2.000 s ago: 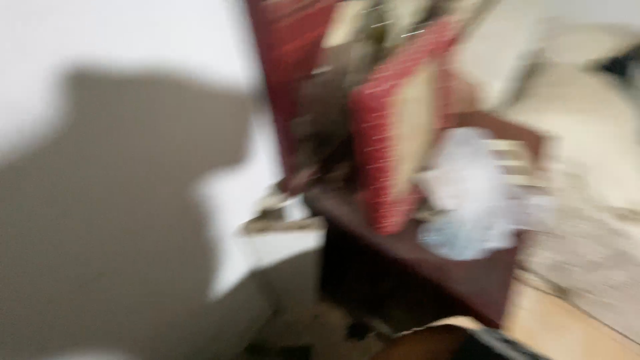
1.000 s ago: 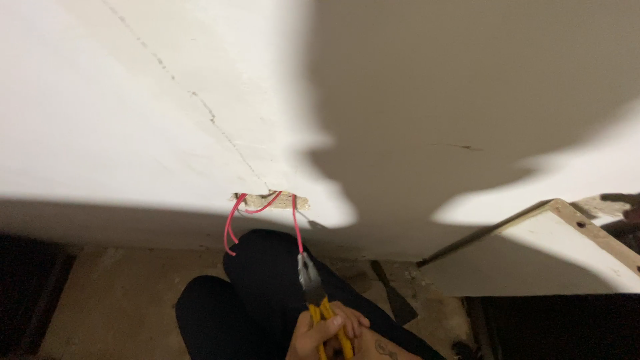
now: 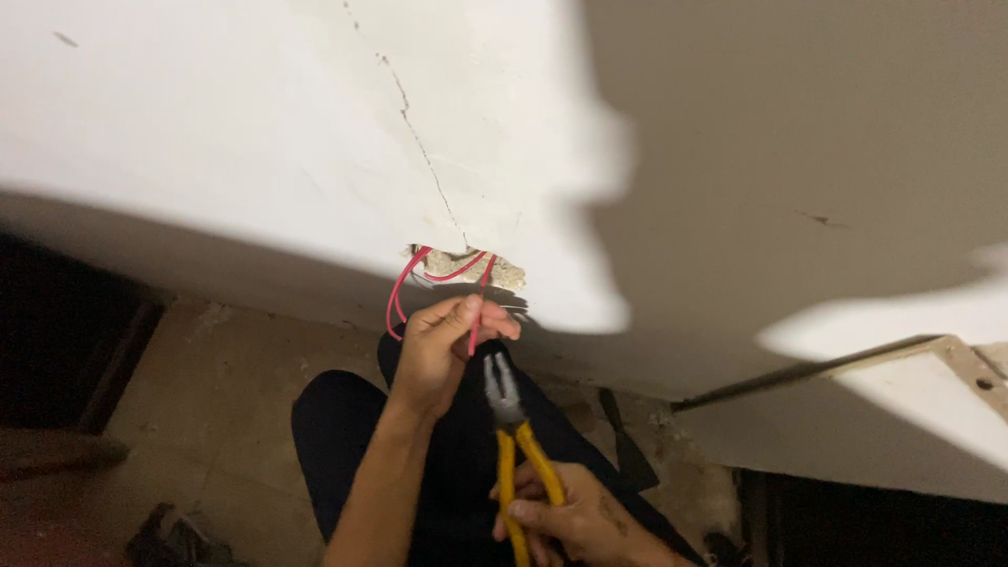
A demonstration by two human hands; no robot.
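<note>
Several red electrical wires (image 3: 399, 293) come out of a rough hole (image 3: 504, 273) broken in the white wall. My left hand (image 3: 445, 346) pinches one of them between thumb and fingers, and its end hangs just below the fingertips. In my right hand (image 3: 559, 504) are combination pliers (image 3: 510, 413) with yellow handles. Their jaws are slightly apart and sit just below the wire's end, with a gap between. Two other wires curve down at the left of my left hand.
A crack (image 3: 417, 138) runs up the wall (image 3: 260, 102) from the hole. My knees in dark trousers (image 3: 335, 441) are under my hands. A flat dark scraper-like tool (image 3: 626, 445) lies on the dusty floor (image 3: 228, 378). A white panel (image 3: 921, 386) juts out at right.
My left hand has come into view and taken hold of a red wire. The pliers, which were at that wire's end one second ago, are now apart from it. The view swung over from furniture before that.
</note>
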